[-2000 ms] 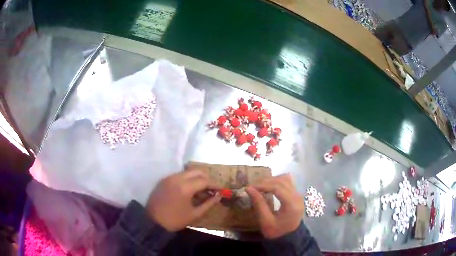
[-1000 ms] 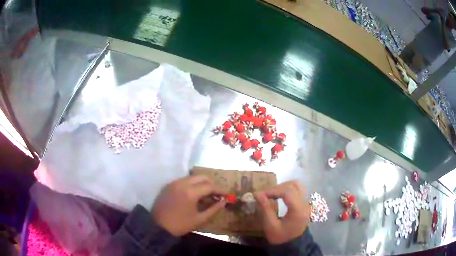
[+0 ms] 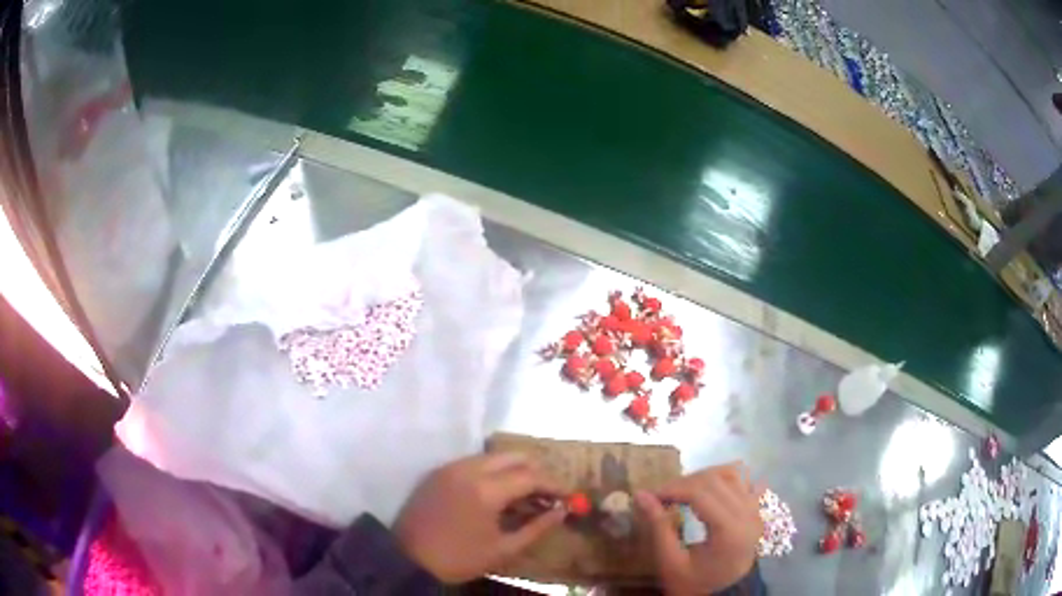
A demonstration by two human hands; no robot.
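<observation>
My left hand (image 3: 475, 518) pinches a small red figure piece (image 3: 578, 504) over the brown work board (image 3: 547, 559). My right hand (image 3: 713, 533) is at the board's right side, thumb and forefinger together beside the pale glue dab (image 3: 616, 503); whether a tiny piece is between its fingertips is too small to tell. A pile of red figure pieces (image 3: 635, 338) lies beyond the board. Tiny pink-and-white patterned parts (image 3: 359, 343) lie on the white sheet (image 3: 437, 408) at left. A smaller heap of patterned parts (image 3: 774, 524) is right of my right hand.
A white glue bottle (image 3: 864, 388) lies near the far bench edge beside a red-and-white sample figure (image 3: 815, 414). Several red pieces (image 3: 841, 518) and white discs (image 3: 967, 512) are at right. A green belt (image 3: 582, 151) runs beyond the bench. A metal rod (image 3: 221, 262) is at left.
The camera view has shifted, so the bench appears lower and farther right. Both hands remain over the board; the left still holds the red piece, and the right stays beside the glue dab.
</observation>
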